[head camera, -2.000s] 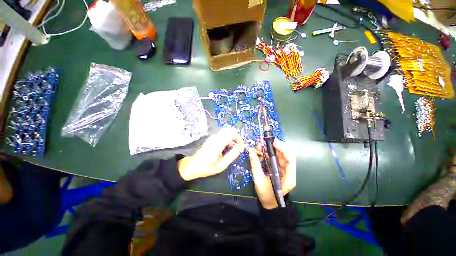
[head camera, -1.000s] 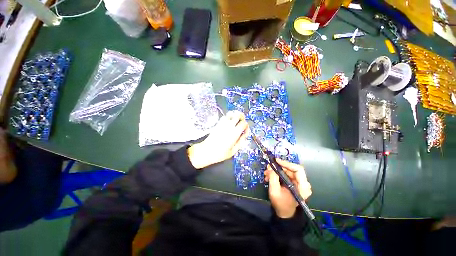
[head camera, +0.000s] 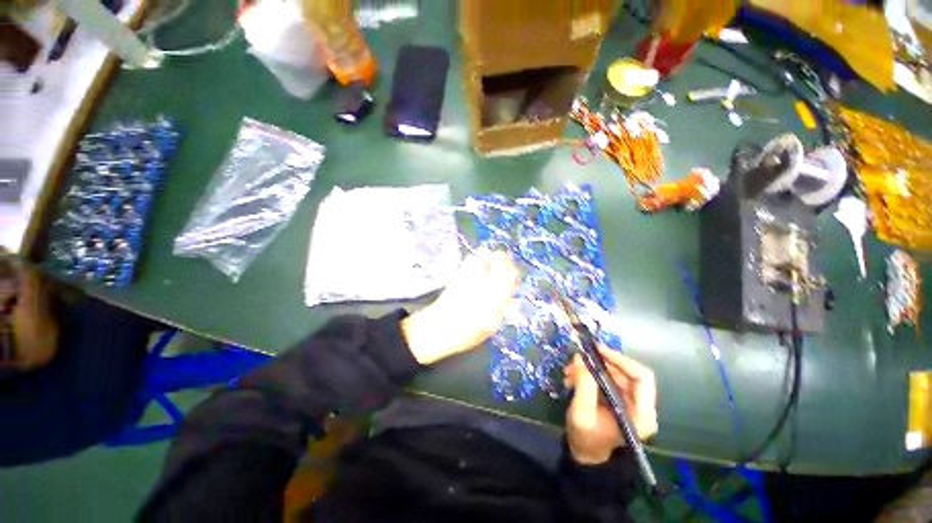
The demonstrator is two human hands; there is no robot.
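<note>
A blue PCB panel (head camera: 577, 245) with rows of small boards and pale wires lies in front of me. My left hand (head camera: 470, 304) is over the panel's left edge, fingertips together near the boards; whether it pinches a small part or wire is blurred. My right hand (head camera: 611, 403) holds a black soldering iron (head camera: 605, 386) like a pen at the panel's lower right. Its thin tip points up and left over the middle of the panel, near my left fingertips. Contact with the panel is too blurred to tell.
A white bubble-wrap bag (head camera: 383, 245) lies left of the panel, then a clear plastic bag (head camera: 250, 196) and another blue panel (head camera: 118, 199). Phone (head camera: 417, 92), cardboard box (head camera: 526, 77) and wire leads (head camera: 634, 148) lie behind. The soldering station (head camera: 761, 245) stands right. A person's arm (head camera: 29, 312) shows left.
Over two seconds the view has shifted, so bench things sit further right. My right hand has moved back toward the panel's lower right, the iron tilting more to the left. My hands are further apart.
</note>
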